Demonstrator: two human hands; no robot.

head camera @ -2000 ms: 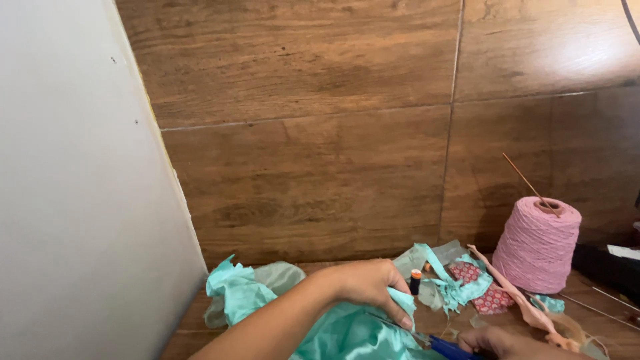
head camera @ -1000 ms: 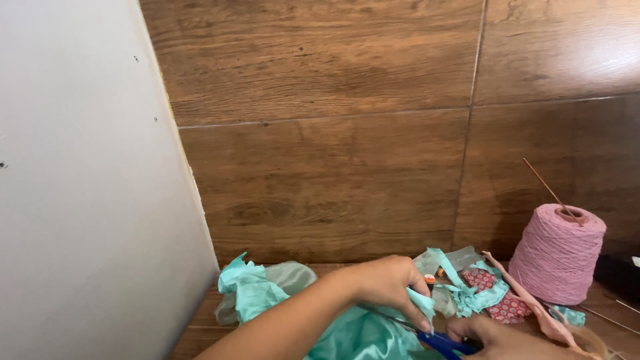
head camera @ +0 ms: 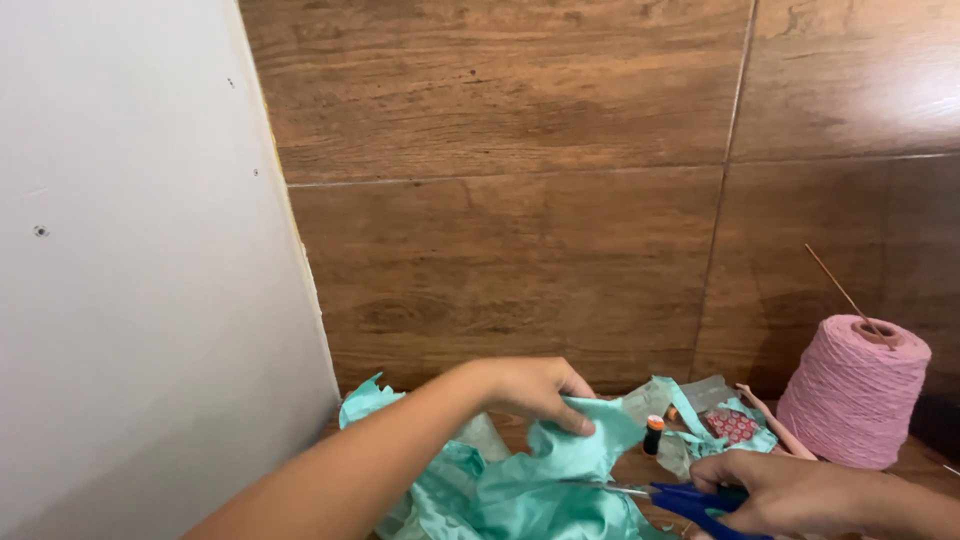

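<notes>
My left hand [head camera: 540, 390] pinches the upper edge of a turquoise satin fabric [head camera: 525, 480] between thumb and fingers. In my right hand [head camera: 780, 487] is a pair of scissors with blue handles [head camera: 694, 506], pointing left. Their metal blades lie at the fabric just below my left hand; part of the blades is hidden by the cloth, and I cannot tell how far apart they are. A dark thread spool with an orange end [head camera: 653, 435] stands between the fabric and the scraps.
A pink yarn cone [head camera: 855, 390] with a thin stick [head camera: 836, 277] in its core stands at the right. Turquoise scraps [head camera: 697, 427] and a red patterned scrap [head camera: 731, 426] lie beside it. Behind rises a wood-look tiled wall [head camera: 495, 262]; a white wall [head camera: 150, 262] bounds the left.
The held part of the fabric is now raised and spread, showing more of it beside my left hand. The dark spool, hidden one second ago, shows again. The view has shifted slightly.
</notes>
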